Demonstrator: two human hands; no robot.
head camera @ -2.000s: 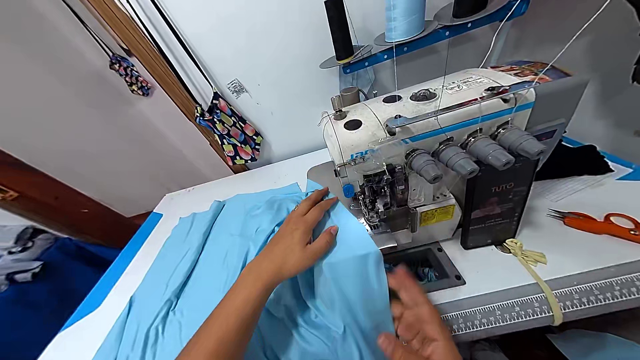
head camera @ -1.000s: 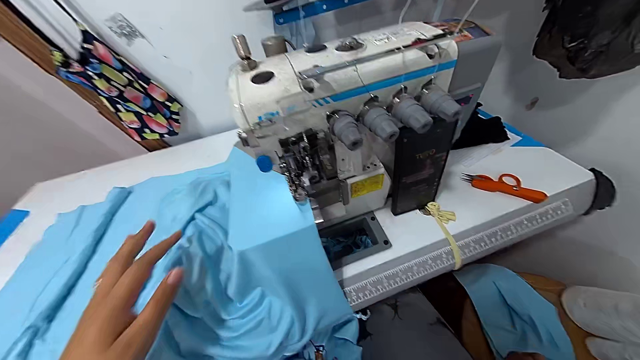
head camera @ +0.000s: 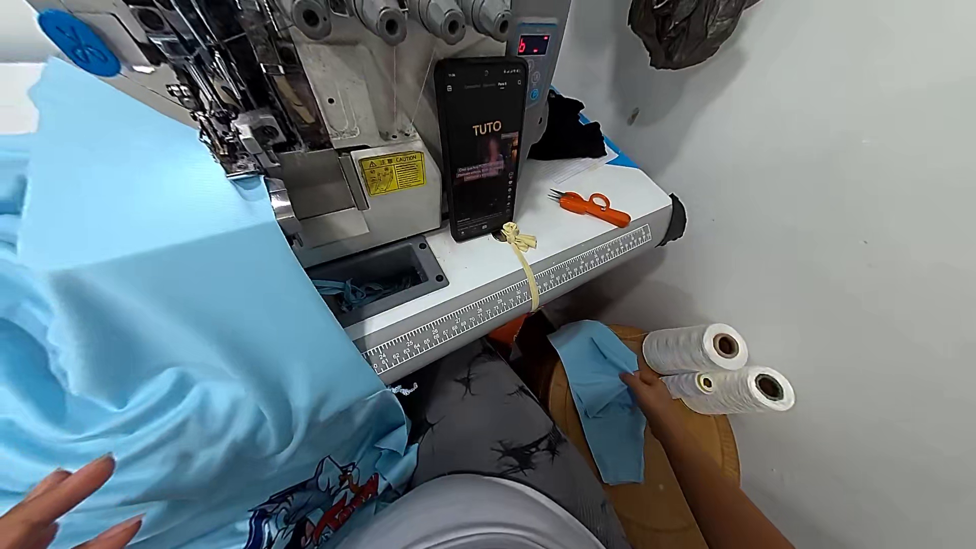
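Note:
Light blue fabric with a printed figure near its lower edge covers the left of the table, its upper edge at the presser foot of an overlock sewing machine. Over the cloth at the lower left, my left hand has its fingers apart and holds nothing. My right hand reaches down to a round wooden stool, its fingers pinching the edge of a smaller light blue fabric piece that lies there.
White thread cones stand by my right hand. A phone leans on the machine beside orange thread snips. A measuring tape runs along the table edge, with a yellow tie over it. Dark cloth lies behind.
My right hand, near the machine's front two seconds ago, is now at the small fabric on the stool. My left hand has come off the large fabric. The view has swung right and down.

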